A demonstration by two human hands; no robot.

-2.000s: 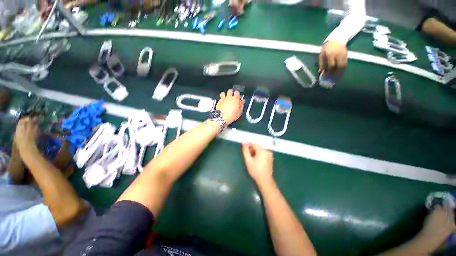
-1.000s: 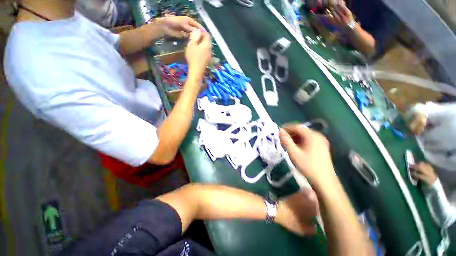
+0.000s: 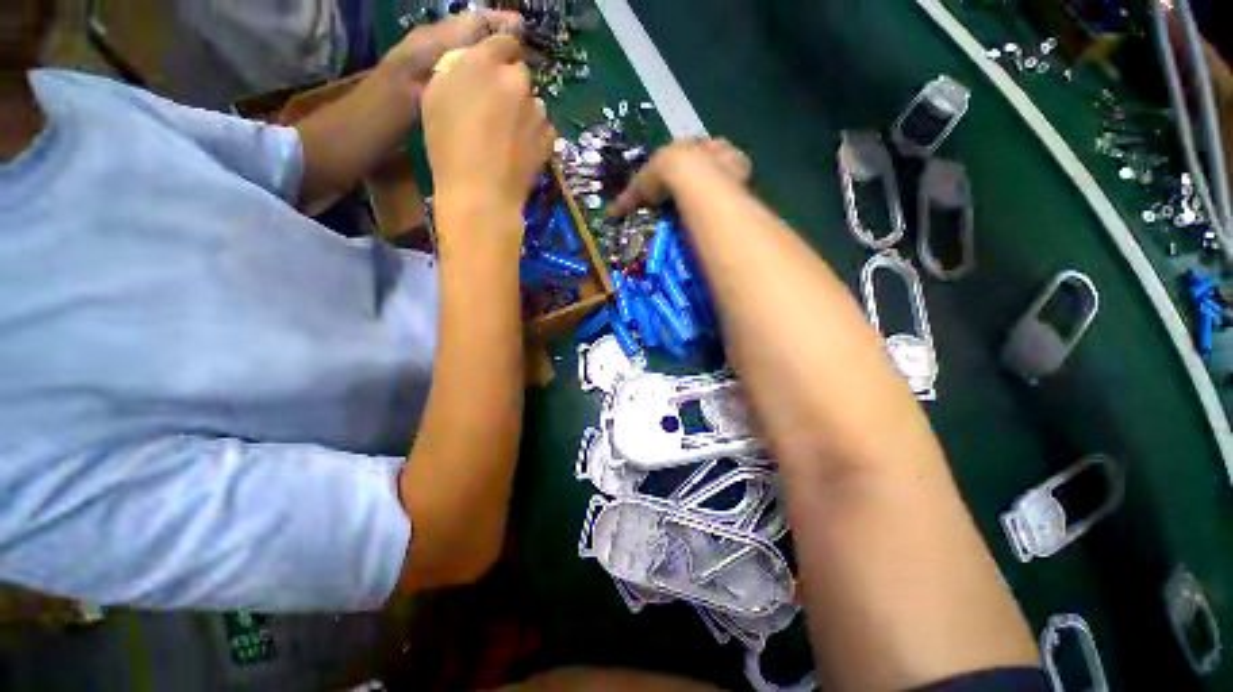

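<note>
My right hand [image 3: 683,173] reaches across to small metallic parts [image 3: 592,160], its fingers spread over their right side; whether it grips any cannot be told. Just below it is a heap of bright blue battery cells [image 3: 660,300]. Nearer me lies a tangled pile of white looped housings [image 3: 690,548], partly covered by my right forearm. My left hand is out of the picture; only a blurred strip of skin shows at the bottom edge.
A neighbour in light blue works with both hands [image 3: 480,102] at upper left, beside a cardboard box [image 3: 575,314] of blue parts. Several looped housings [image 3: 1038,521] lie on the green belt beyond the white edge strip [image 3: 656,68]. More parts lie at far right.
The view has moved closer to the neighbour's side. My right hand has gone from beside the housing pile to the metallic parts beyond the batteries. My left hand has left the picture.
</note>
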